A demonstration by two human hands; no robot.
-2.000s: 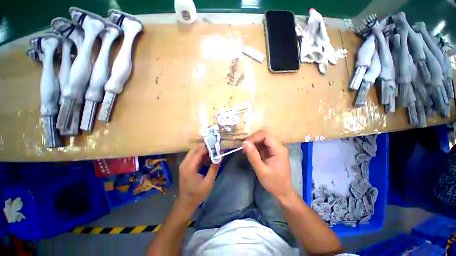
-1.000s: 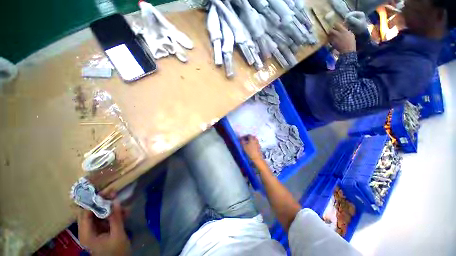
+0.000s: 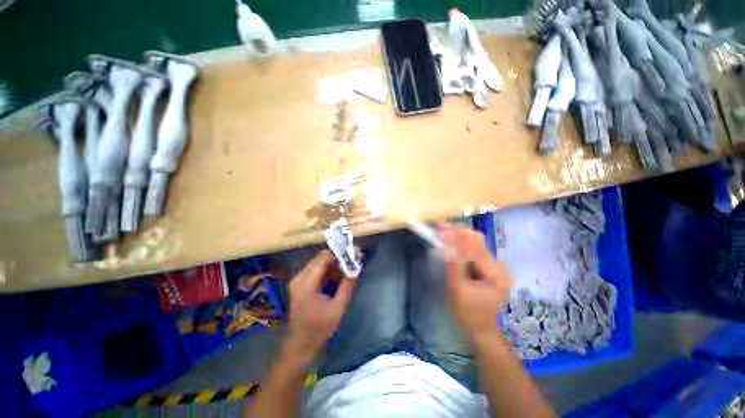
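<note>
My left hand (image 3: 317,300) holds a small grey moulded piece (image 3: 342,248) with a pale rim at the bench's near edge, its open side facing me. My right hand (image 3: 472,273) is to its right, over my knees, blurred. Its fingers are closed on a thin pale strip or stick (image 3: 426,235) that points up and left; it does not touch the moulded piece. A small pile of white strips (image 3: 339,191) lies on the bench just beyond the left hand, with thin sticks beside it.
Grey handle bodies lie in a row at left (image 3: 114,147) and heaped at right (image 3: 625,77). A phone (image 3: 412,67), white gloves (image 3: 466,61) and a white bottle (image 3: 255,31) are at the back. A blue bin (image 3: 623,269) of small grey pieces stands right of my knees.
The view has swung back left from the right-hand bins. My right hand has left the blue bin and now holds a thin pale thing near the bench edge. My left hand still holds the moulded piece.
</note>
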